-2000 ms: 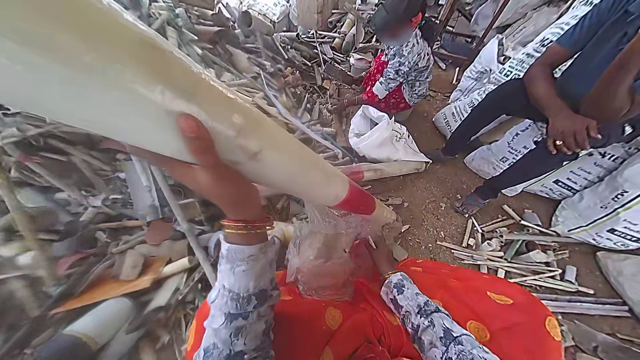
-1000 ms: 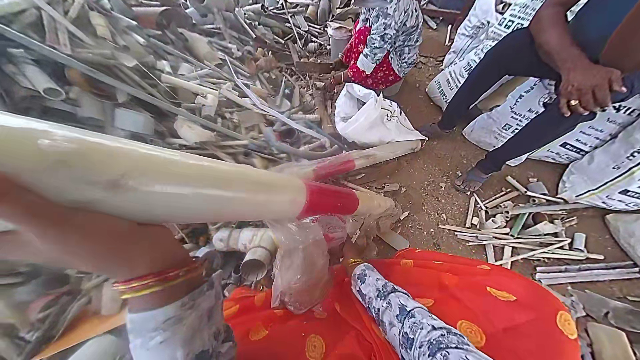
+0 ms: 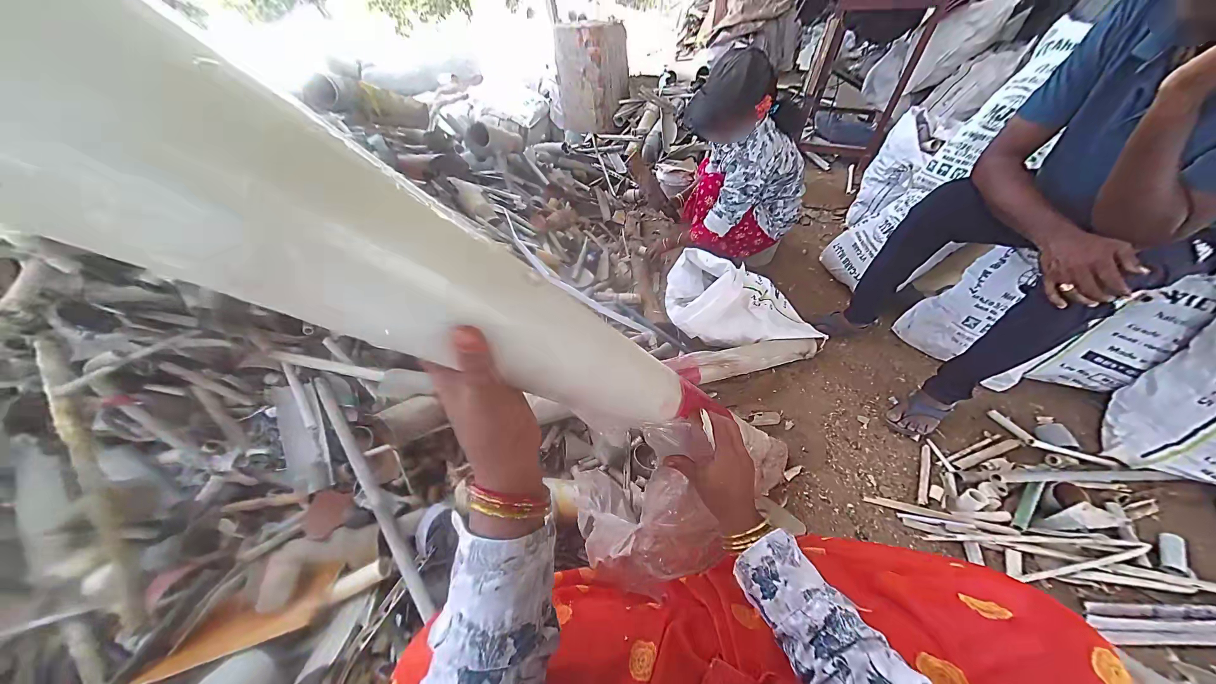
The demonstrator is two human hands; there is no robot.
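Observation:
A long, thick cream-white pipe (image 3: 380, 256) with a red band near its far end slants from the upper left down to the middle. My left hand (image 3: 489, 408) presses against its underside, thumb up along its side. At the red-banded end, my right hand (image 3: 717, 475) grips clear plastic film (image 3: 651, 532) that hangs crumpled below the pipe. The fingers of that hand are partly hidden by the film. Behind the pipe, another pale piece with a red band (image 3: 760, 358) lies on the ground.
Scrap pipes and sticks (image 3: 237, 427) lie heaped at left. Beyond are a white sack (image 3: 731, 302), a crouching person (image 3: 750, 161) and a wooden stump (image 3: 591, 76). A seated person (image 3: 1064, 190) is at right among printed sacks (image 3: 978, 294), near loose strips (image 3: 1035, 532).
The pipe lay nearly level a second ago and now slants more steeply, its near part raised. My left hand is farther along it, and my right hand now shows at the banded end.

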